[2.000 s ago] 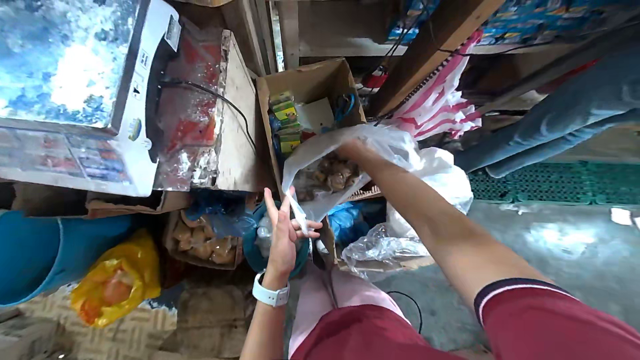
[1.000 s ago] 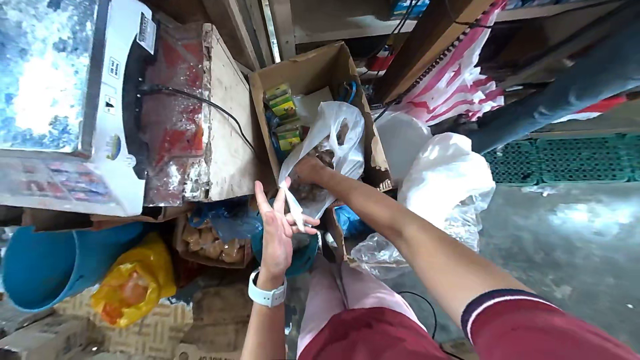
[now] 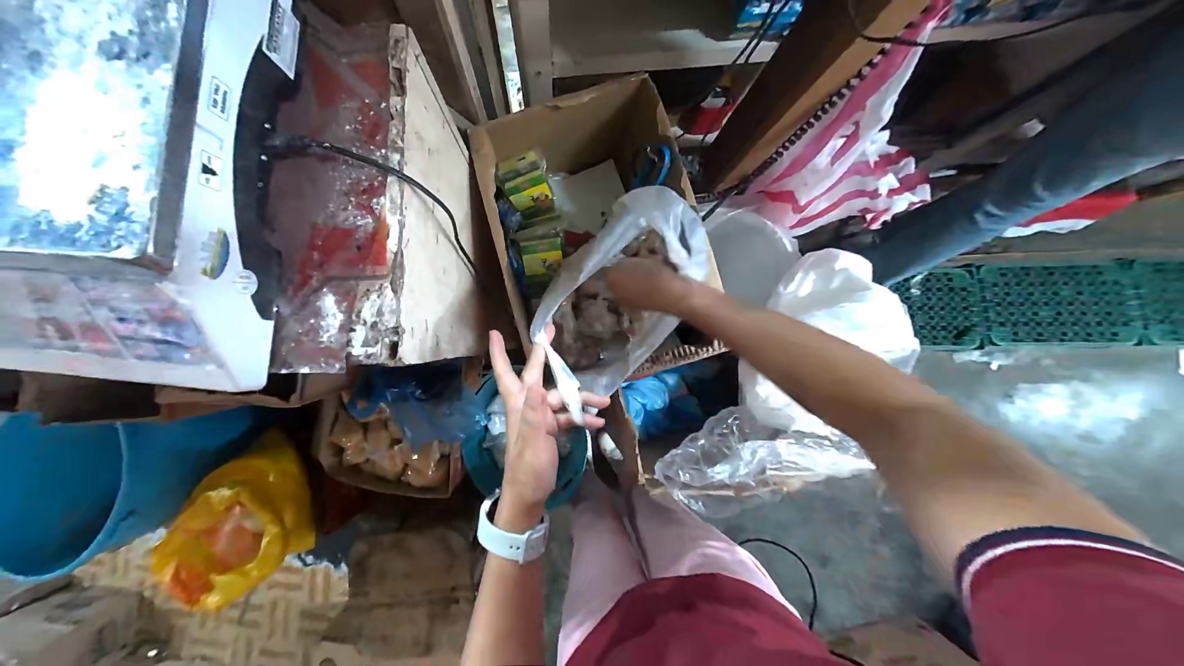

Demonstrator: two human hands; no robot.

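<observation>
My left hand [image 3: 536,421], with a white watch on the wrist, has its fingers spread and a twisted white strip of the clear plastic bag [image 3: 661,208] looped between them. That bag gapes over a cardboard box [image 3: 555,129] and holds brownish lumps in small clear wraps [image 3: 592,319]. My right hand [image 3: 647,285] is inside the bag's mouth, over the lumps; its fingertips are hidden. Green and yellow packets [image 3: 530,196] stand at the box's left side, and blue scissors-like handles [image 3: 659,165] at its back right corner.
At the left, a white appliance [image 3: 208,185] stands beside a worn wooden box [image 3: 435,203]. Lower left are a blue tub [image 3: 120,490], a yellow bag [image 3: 268,481] and a small box of wrapped brown pieces [image 3: 393,453]. White bags [image 3: 837,305] and a person's jeans-clad leg [image 3: 1008,185] are at right.
My right hand has stayed within the bag and sits a little farther from my left hand than a second ago. The strip remains looped at my left fingers.
</observation>
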